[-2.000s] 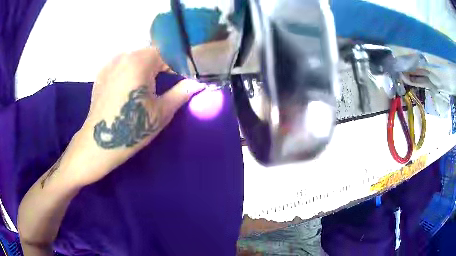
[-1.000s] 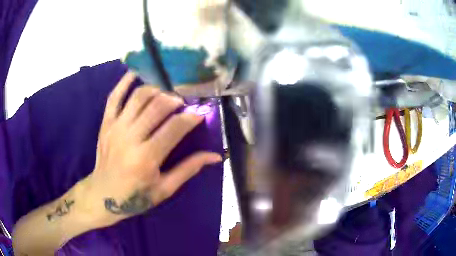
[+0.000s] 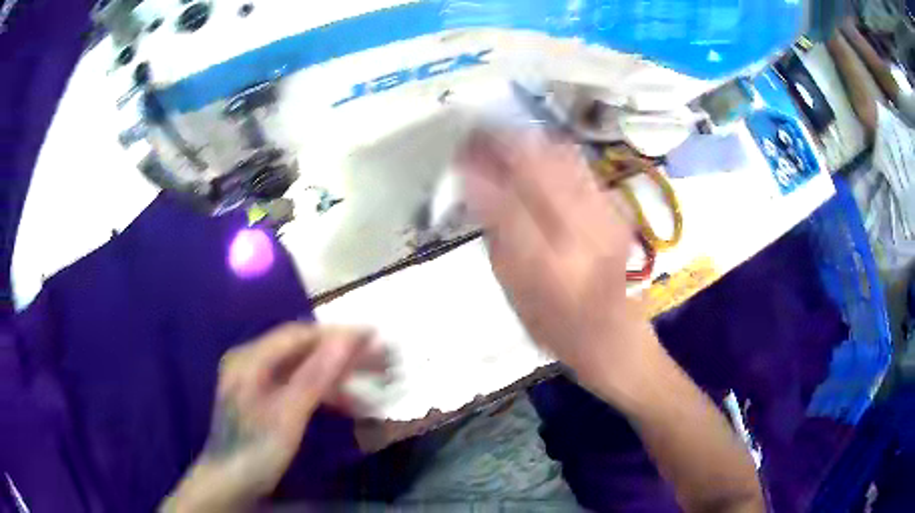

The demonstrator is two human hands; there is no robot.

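Dark purple cloth [image 3: 130, 311] lies at the left, under the needle area and over the table's front edge. The white and blue JACK sewing machine [image 3: 391, 75] stands across the top, with a pink-white light spot [image 3: 250, 251] on the cloth. My left hand [image 3: 286, 386] is blurred at the cloth's right edge, fingers bent; whether it holds anything is unclear. My right hand [image 3: 547, 215] is blurred over the machine bed, near scissors with a yellow loop [image 3: 657, 205] and a partly hidden red loop [image 3: 640, 263]. A small whitish thing by its fingertips is too blurred to name.
The white table [image 3: 441, 331] has a chipped front edge and a worn yellow tape patch [image 3: 682, 284]. Purple cloth [image 3: 752, 301] lies in a blue basket [image 3: 858, 301] at the right. White scraps and a blue label are behind the scissors.
The view has shifted towards the right, showing more of the machine. My left hand has left the needle area and is nearer the front edge. My right hand has come into view.
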